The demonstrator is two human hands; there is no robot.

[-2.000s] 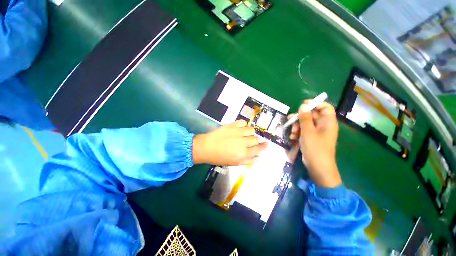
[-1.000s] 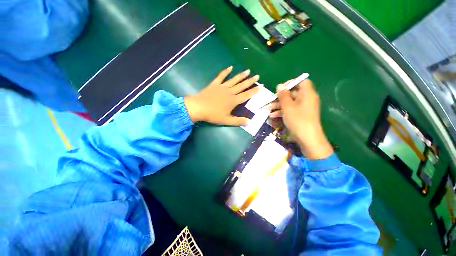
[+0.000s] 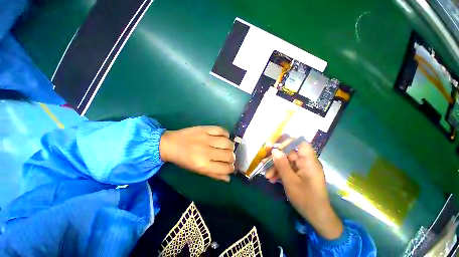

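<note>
The open tablet unit (image 3: pixel 272 113) lies tilted on the green bench, its circuit board (image 3: pixel 309 85) at the upper end. An orange flex cable (image 3: pixel 274 134) crosses its bright white middle. My right hand (image 3: pixel 302 173) holds slim tweezers (image 3: pixel 266 164) over the unit's lower end, near the cable's lower end; the tip is hard to make out. My left hand (image 3: pixel 200 152) lies at the unit's left edge, fingers curled; whether it holds anything is hidden. The white sticker sheet with a black block (image 3: pixel 259 44) lies beside and partly under the unit's upper end.
A long black strip sheet (image 3: pixel 103 47) lies at upper left. Another tablet unit (image 3: pixel 430 80) lies at right by the metal rail (image 3: pixel 438 25). A translucent yellow sheet (image 3: pixel 385 188) and shiny plastic strips (image 3: pixel 433 233) lie at lower right. A blue sleeve shows at upper left.
My right hand with the tweezers has moved from the sticker sheet down to the unit's lower end. My left hand has left the sticker sheet, and its spread fingers have curled beside the unit.
</note>
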